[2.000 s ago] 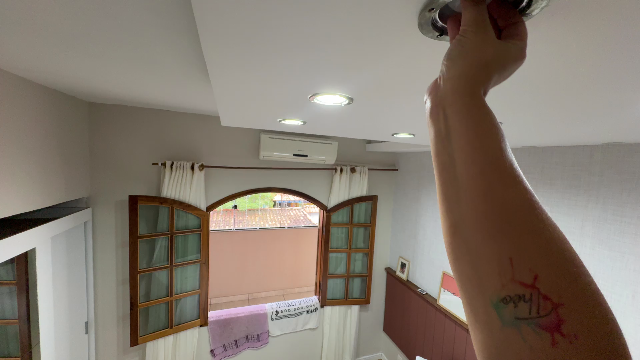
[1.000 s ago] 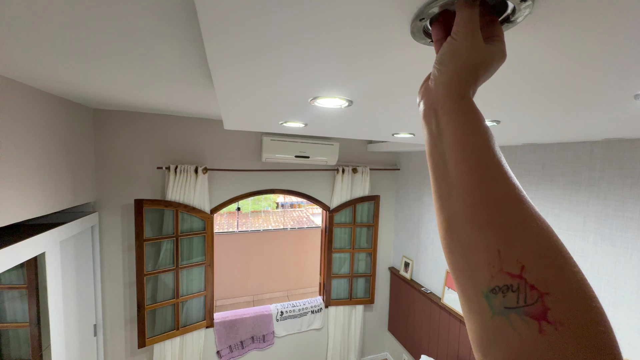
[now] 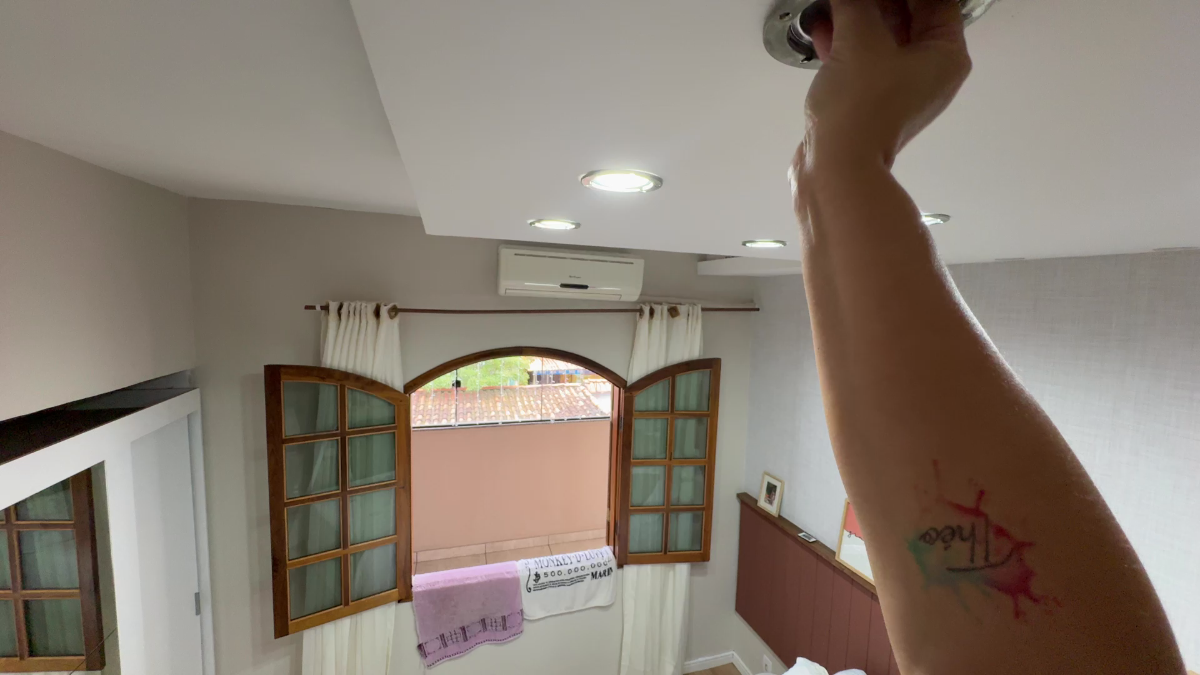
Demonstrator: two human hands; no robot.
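My right hand [image 3: 886, 80] is raised at the top right, with its fingers inside the round metal rim [image 3: 787, 39] of a recessed ceiling light fixture. The fingertips and whatever they touch inside are hidden by the hand and the frame's upper edge. Part of the fixture's dark interior shows just left of the fingers. The bare forearm, bearing a coloured tattoo, runs down to the lower right corner. My left hand is not in view.
Lit recessed lights [image 3: 621, 180] sit in the lowered ceiling panel [image 3: 525, 103]. Farther off are an air conditioner [image 3: 570, 273], a curtain rod [image 3: 525, 310], open wooden shutters [image 3: 338, 497], a pink towel [image 3: 466, 605] and a white towel [image 3: 567, 583]. Picture frames stand on a ledge at right.
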